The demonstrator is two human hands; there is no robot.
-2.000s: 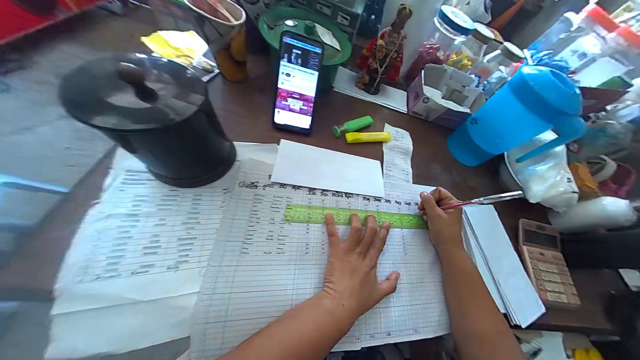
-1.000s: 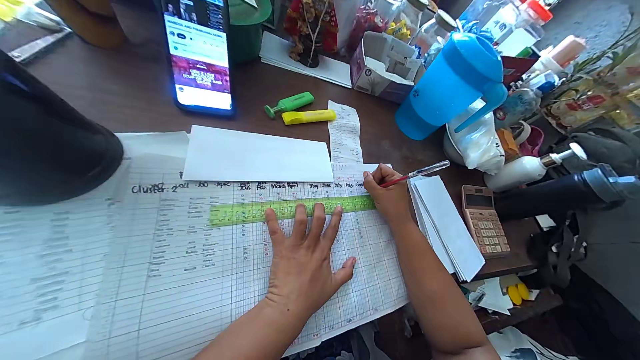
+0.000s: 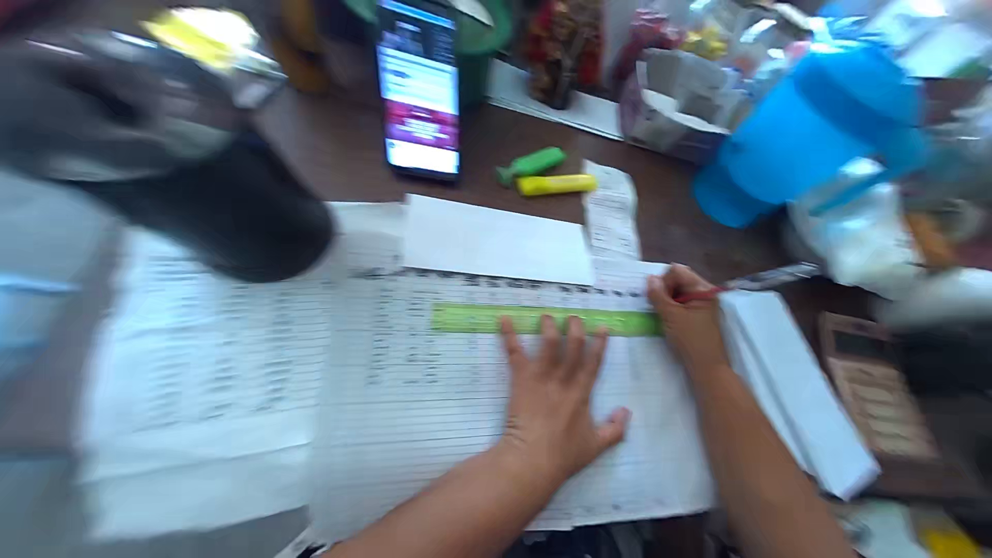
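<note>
My left hand (image 3: 554,387) lies spread on the ruled ledger sheet (image 3: 418,434), its fingertips pressing the lower edge of a green ruler (image 3: 480,318). At the ruler's right end my right hand (image 3: 690,310) grips a pen (image 3: 767,277) with a red front part and a clear rear part that points right. Above the ruler a blank white paper (image 3: 496,240) covers the sheet's upper part. Handwritten columns fill part of the ledger, but blur hides the words. The pen tip is hidden by my fingers.
A dark lidded container (image 3: 256,201) stands at left on more written sheets (image 3: 209,372). Behind are a phone (image 3: 419,93), green (image 3: 535,163) and yellow (image 3: 558,184) highlighters and a paper slip (image 3: 612,209). A blue pitcher (image 3: 814,132), folded papers (image 3: 798,387) and a calculator (image 3: 880,387) sit right.
The view has swung away and back between frames. Both hands stay at the ruler, my left flat and my right still holding the pen.
</note>
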